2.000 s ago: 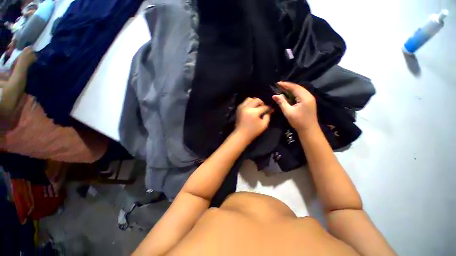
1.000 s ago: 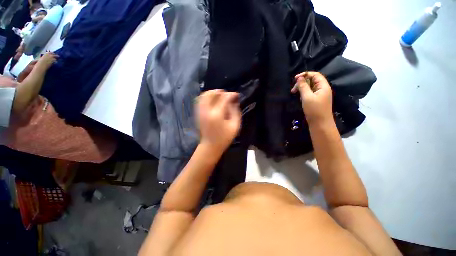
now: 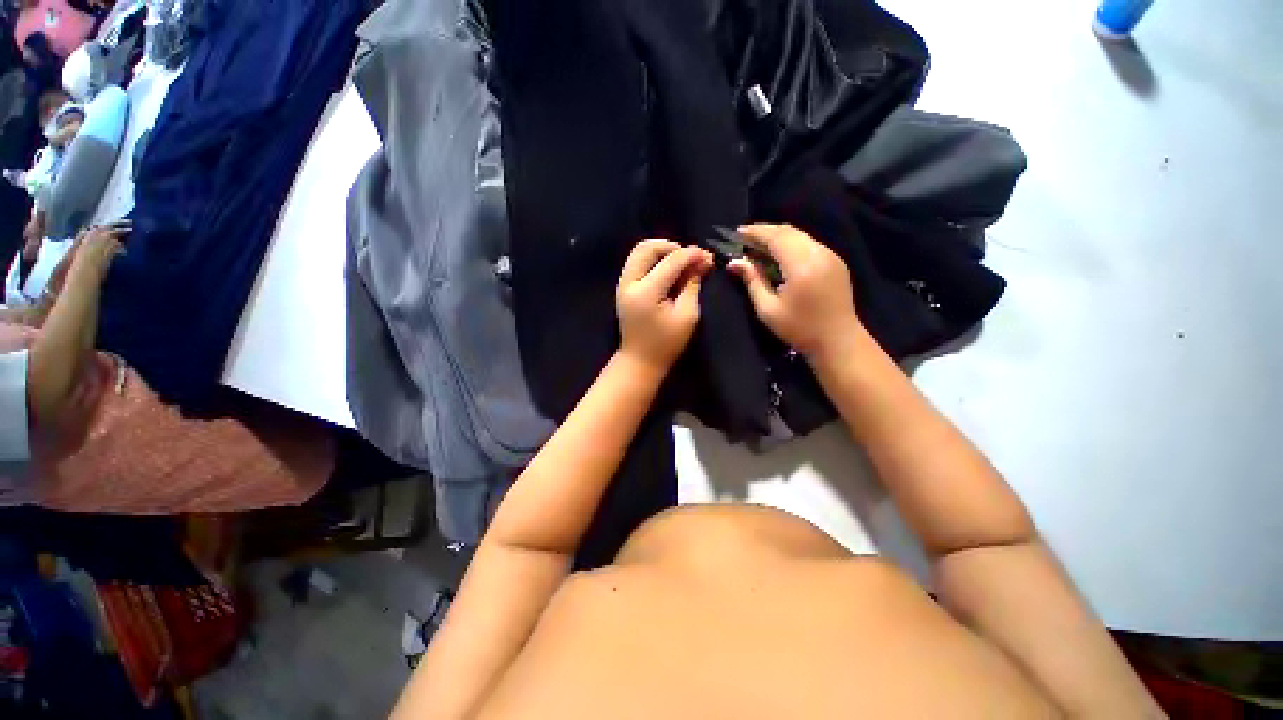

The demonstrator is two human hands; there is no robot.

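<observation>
A black and grey jacket [image 3: 591, 183] lies spread on the white table, its grey panel at the left and shiny black lining with a small white label at the upper right. My right hand [image 3: 802, 286] holds small dark thread snips [image 3: 746, 251], blades pointing left toward my left fingertips. My left hand [image 3: 661, 300] pinches the jacket's black cloth edge just left of the snips. Any thread between the fingers is too fine to tell.
The white table [image 3: 1140, 366] extends to the right, with a blue and white bottle [image 3: 1119, 17] cut off at the top edge. Navy garments [image 3: 211, 183] lie at the left. Another person's arm [image 3: 68, 317] is beside them. A red crate [image 3: 176, 619] stands on the floor.
My left hand has moved right to the cloth and now meets my right hand, which has moved left. The snips' blades now show. The camera view has shifted, so the bottle sits higher.
</observation>
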